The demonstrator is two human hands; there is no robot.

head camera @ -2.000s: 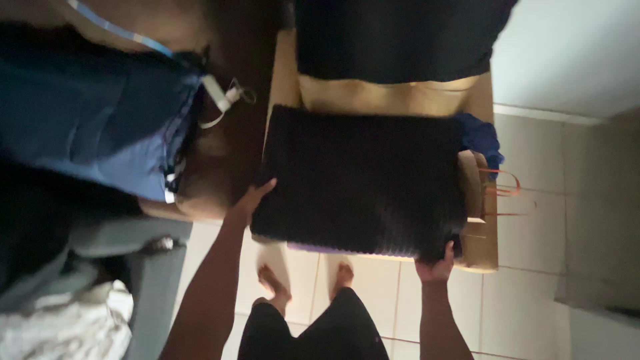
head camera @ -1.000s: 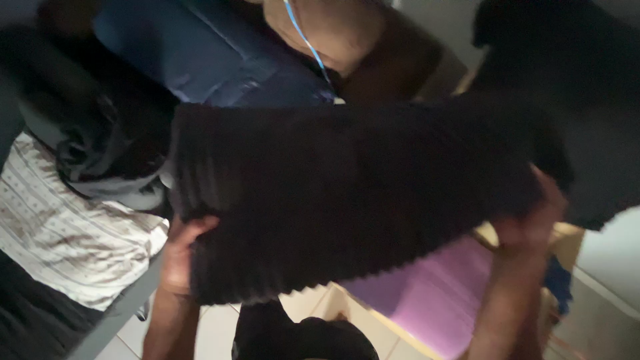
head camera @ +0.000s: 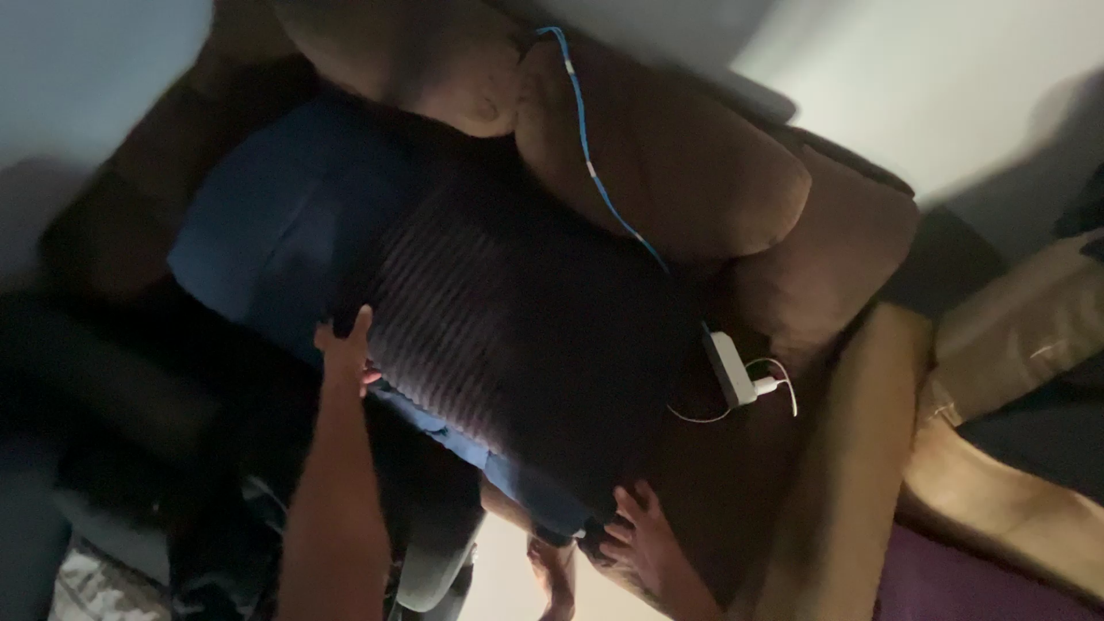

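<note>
A dark ribbed cloth (head camera: 483, 319), folded or laid flat, lies over a blue fabric item (head camera: 267, 224) on a brown sofa. My left hand (head camera: 349, 345) is at the cloth's left edge with thumb and fingers spread; whether it pinches the fabric is hard to tell in the dim light. Near the cloth's lower right corner, my right hand (head camera: 634, 526) has its fingers apart and holds nothing. Light blue fabric (head camera: 440, 427) shows from under the near edge of the cloth.
Brown sofa cushions (head camera: 655, 147) stand behind the cloth. A blue cable (head camera: 586, 147) runs down toward a white power strip (head camera: 731, 371) with a plug and thin white cord. A wooden box edge (head camera: 854, 466) is at right, beside purple material (head camera: 966, 569). Patterned fabric (head camera: 95, 586) lies lower left.
The dark cloth has moved from the wooden box, through the air between both hands, onto the blue fabric item on the sofa. My right hand has let go. The view has swung toward the sofa.
</note>
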